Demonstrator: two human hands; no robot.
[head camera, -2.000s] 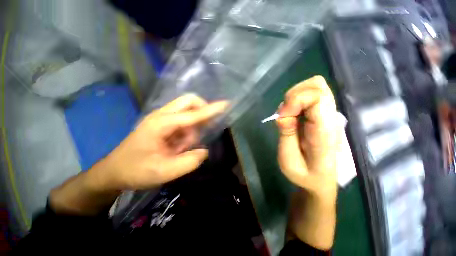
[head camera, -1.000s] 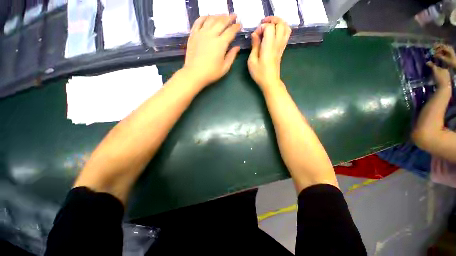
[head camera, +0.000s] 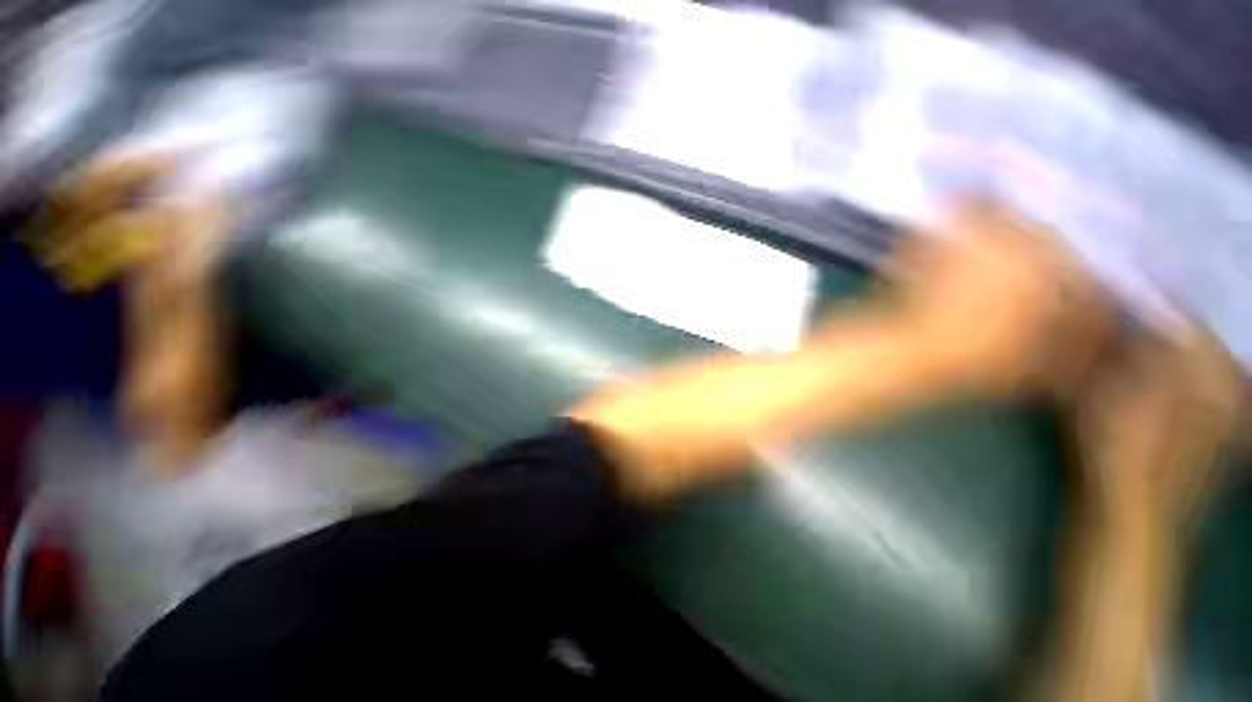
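The view is strongly blurred. My left hand (head camera: 995, 295) is at the right, over the near edge of the stacked trays (head camera: 529, 76) beyond the green bench. My right hand (head camera: 1167, 391) is beside it, farther right. Both are too smeared to show the fingers or anything held. White wrapped phones (head camera: 714, 82) lie in the trays beyond and around my hands. A flat stack of empty white sleeves (head camera: 673, 268) lies on the green bench, to the left of my hands.
The green bench (head camera: 453, 322) curves from the upper left to the lower right. At the left edge another person's arm (head camera: 172, 357) reaches up beside a blurred pale, shiny shape (head camera: 254, 124). My black sleeve (head camera: 398, 549) crosses the bottom left.
The view has swung left, so the other worker at the right is out of the picture and another person shows at the left. My hands now appear farther right, still near the trays.
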